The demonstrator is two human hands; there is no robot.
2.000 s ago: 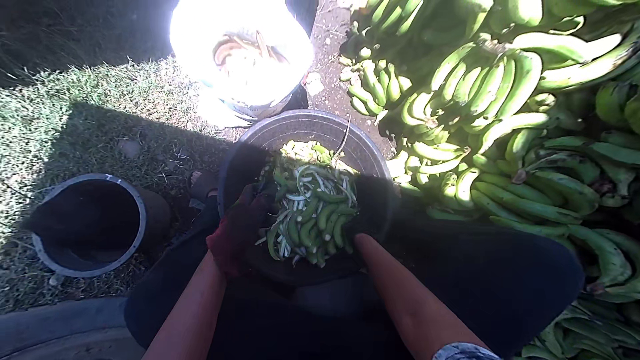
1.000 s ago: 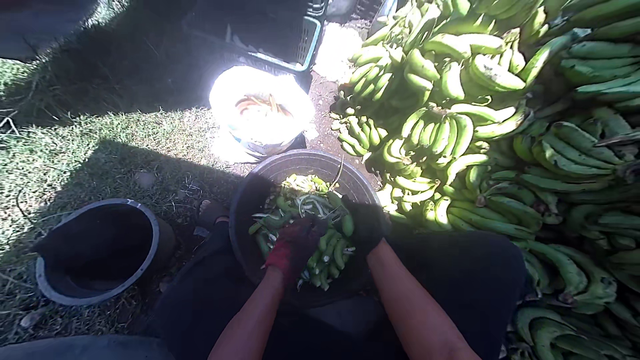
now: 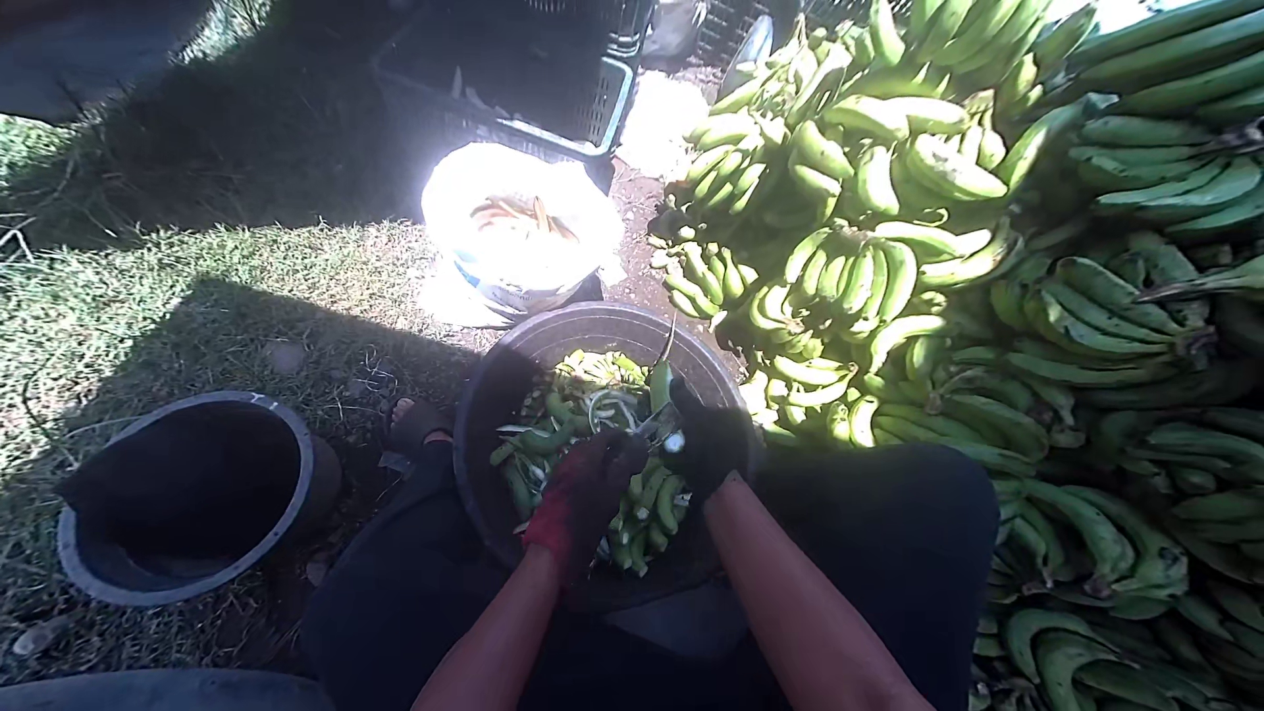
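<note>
A dark round plastic tub (image 3: 499, 380) sits between the knees, holding small green bananas (image 3: 652, 513) and pale strips of peel (image 3: 612, 407). Over its middle, my left hand (image 3: 592, 484), in a dark and red glove, has curled fingers; whether it grips anything is unclear. My right hand (image 3: 709, 434), in a black glove, is at the tub's right side, closed around a green banana (image 3: 661, 383) whose stem end points up. A pale cut end and a thin greyish thing, perhaps a blade, show between the hands, partly hidden by fingers.
Large bunches of green bananas (image 3: 859, 276) are heaped at the right. Beyond the tub stands a white-lined container (image 3: 523, 281) with scraps inside. An empty-looking black bucket (image 3: 296, 444) is on the grass at the left. Plastic crates (image 3: 617, 99) are at the top, a sandaled foot (image 3: 420, 425) beside the tub.
My right hand was apart from the left near the tub's rim; now both hands meet over the tub with a green banana upright between them. The view has shifted to show crates.
</note>
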